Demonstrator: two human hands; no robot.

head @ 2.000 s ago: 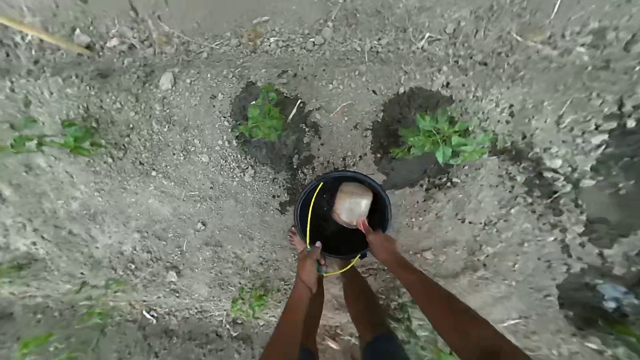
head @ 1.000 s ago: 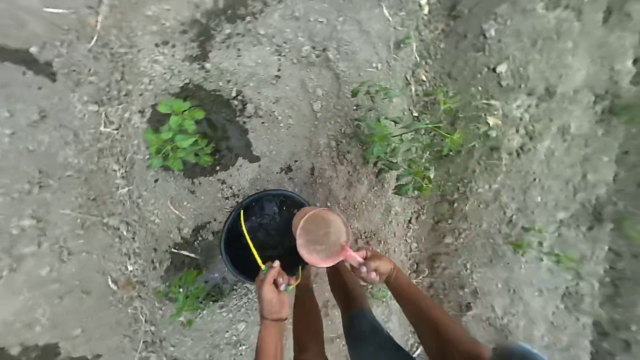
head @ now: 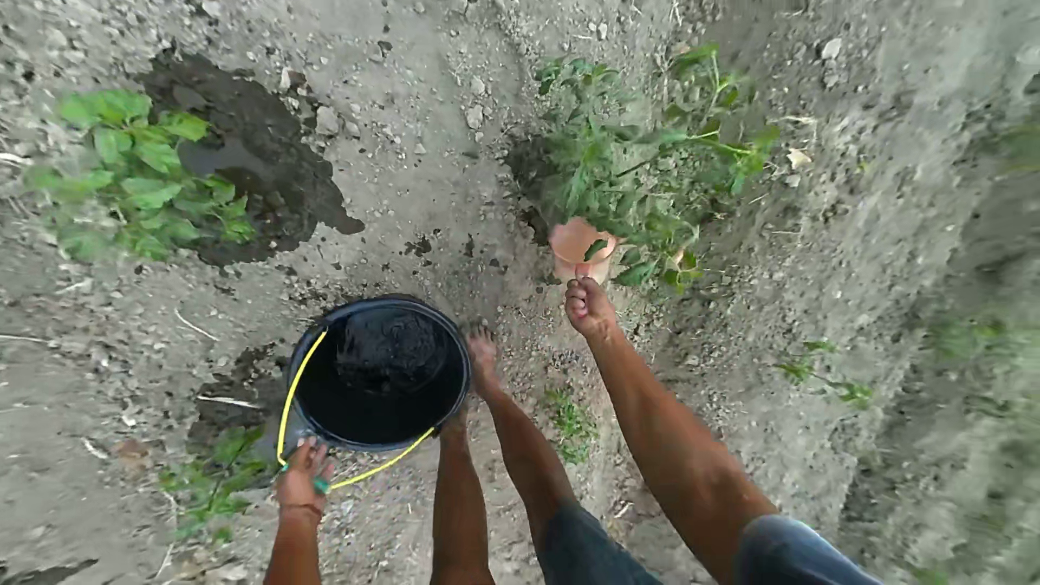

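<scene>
My left hand [head: 305, 475] grips the yellow handle [head: 382, 469] of a black bucket [head: 380, 374] that holds dark water. My right hand [head: 588, 305], its fingers closed round the handle of a pink plastic dipper [head: 582, 244], is stretched out ahead. The dipper is tilted at the near edge of a leafy green plant [head: 601, 162], and a leaf overlaps its rim. Dark, wet soil shows beside that plant's left side. Whether water is leaving the dipper I cannot tell.
Another green plant [head: 150, 175] stands at the upper left by a wet patch [head: 276, 162]. Smaller plants grow at the lower left [head: 215, 487], between my leg and right arm [head: 571, 424], and at the right [head: 825, 375]. My bare foot [head: 482, 353] is close beside the bucket.
My right hand has moved the dipper away from the bucket and out to the plant. My left hand has stayed on the yellow handle. The view has shifted.
</scene>
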